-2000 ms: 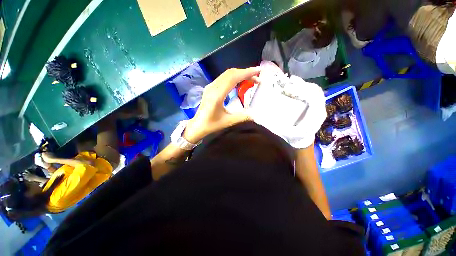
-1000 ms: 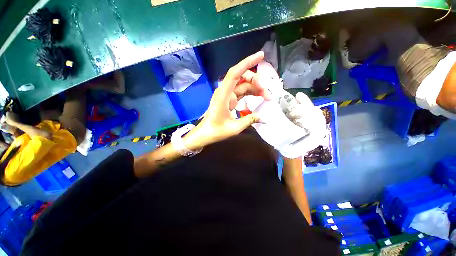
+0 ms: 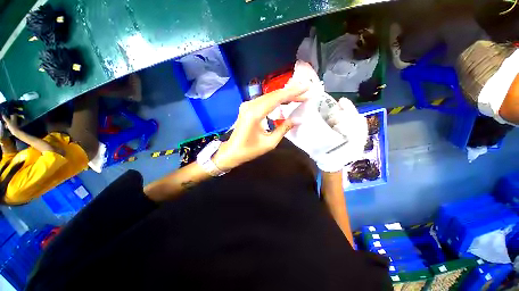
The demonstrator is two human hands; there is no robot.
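My right hand (image 3: 351, 133) wears a thin white glove and holds a white, smooth, palm-sized piece (image 3: 310, 132), which looks like a roll or folded wrapping, with a dark line near its lower edge. White on white hides where glove and piece meet. My left hand (image 3: 256, 126) is bare, with a pale wristband. Its thumb and fingers are curled around the left edge of the white piece, with the fingertips on it. Whether a smaller bit is between them is too bright to tell.
Black bundles (image 3: 60, 66) lie on the green bench (image 3: 171, 28). Below it are a lined blue bin (image 3: 219, 111) and a red stool (image 3: 277, 81). A blue tray (image 3: 370, 183) with dark brown bundles is at my right. People sit on both sides; blue bins stand lower right.
The view has shifted, so the cardboard pads have left the picture. My left fingers have closed in from a wider spread onto the white piece, which is tilted differently from two seconds ago.
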